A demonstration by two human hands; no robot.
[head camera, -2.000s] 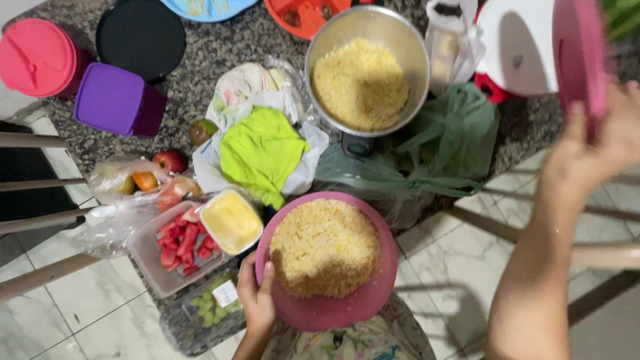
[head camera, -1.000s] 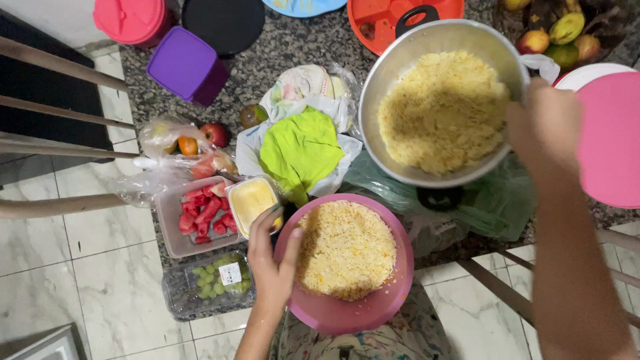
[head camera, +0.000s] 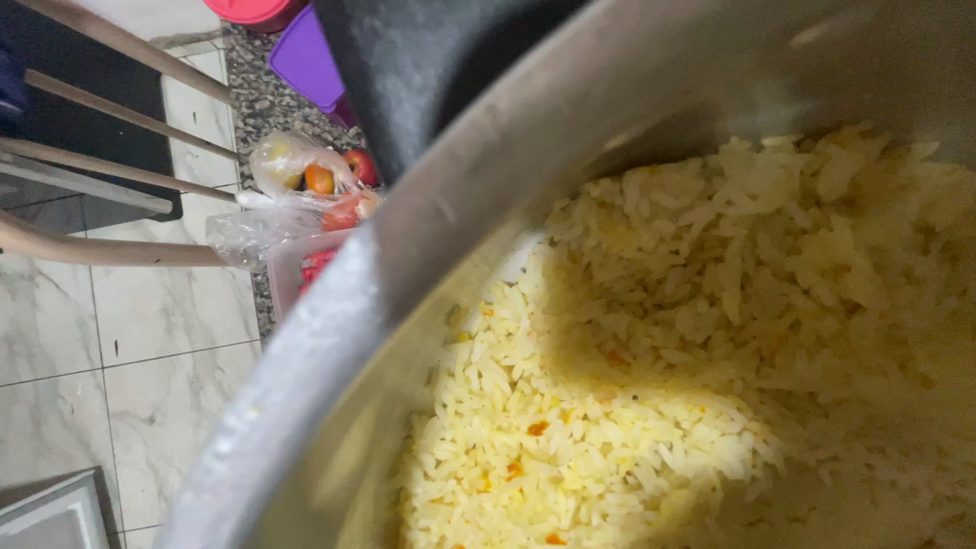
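Observation:
A metal pot fills most of the head view, very close to the camera. Yellowish cooked rice with small orange bits lies inside it, partly in shadow. Part of the pot's black handle shows blurred beyond the rim at the top. Neither my left hand nor my right hand is visible, so what they touch cannot be seen. The pot hides the pink bowl of rice and most of the counter.
On the granite counter at the upper left are a purple container, a red-lidded container, bagged fruit, and a plastic tub with red pieces. Wooden chair bars cross above the tiled floor.
The pot has come up very close to the camera and now covers the bowl and cloth. Both hands, visible one second ago, are out of sight.

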